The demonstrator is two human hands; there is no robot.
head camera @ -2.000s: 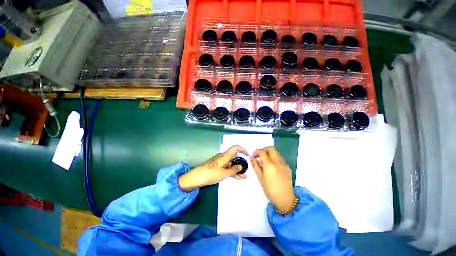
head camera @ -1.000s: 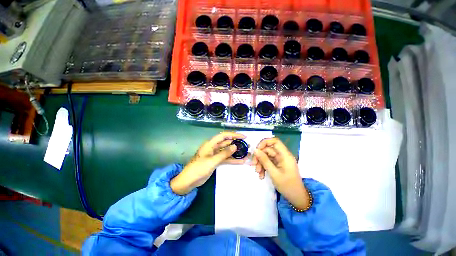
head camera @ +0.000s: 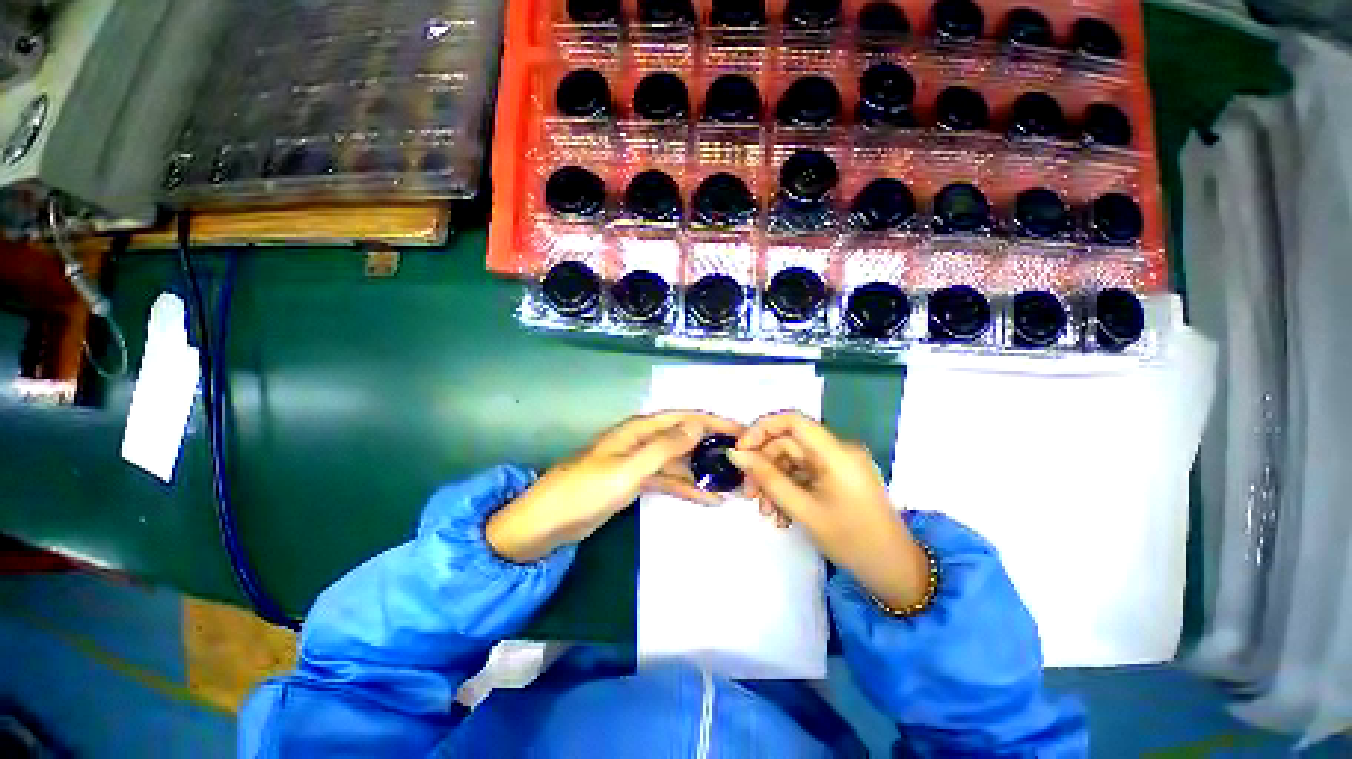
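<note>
A round, glossy black lens assembly (head camera: 718, 463) is held over the narrow white paper sheet (head camera: 731, 593). My left hand (head camera: 630, 463) grips it from the left, with fingers around its side. My right hand (head camera: 808, 482) has its thumb and index fingertips together at the right edge and top of the part. Whether a small piece is between those right fingertips cannot be seen. Beyond my hands, the clear blister tray (head camera: 764, 328) holds rows of similar black parts.
The red carrier tray (head camera: 519, 178) lies under the blister tray. A wider white sheet stack (head camera: 1038, 519) is at right, beside grey-white translucent sheets (head camera: 1275, 386). At left are a white tag (head camera: 160, 393), dark cables (head camera: 220, 445), a greyish clear tray (head camera: 341, 97) and a beige-grey box (head camera: 111, 111).
My right fingertips have moved left from beside the black part onto it. My left hand still holds the part. The view has shifted, so the trays sit higher in the picture.
</note>
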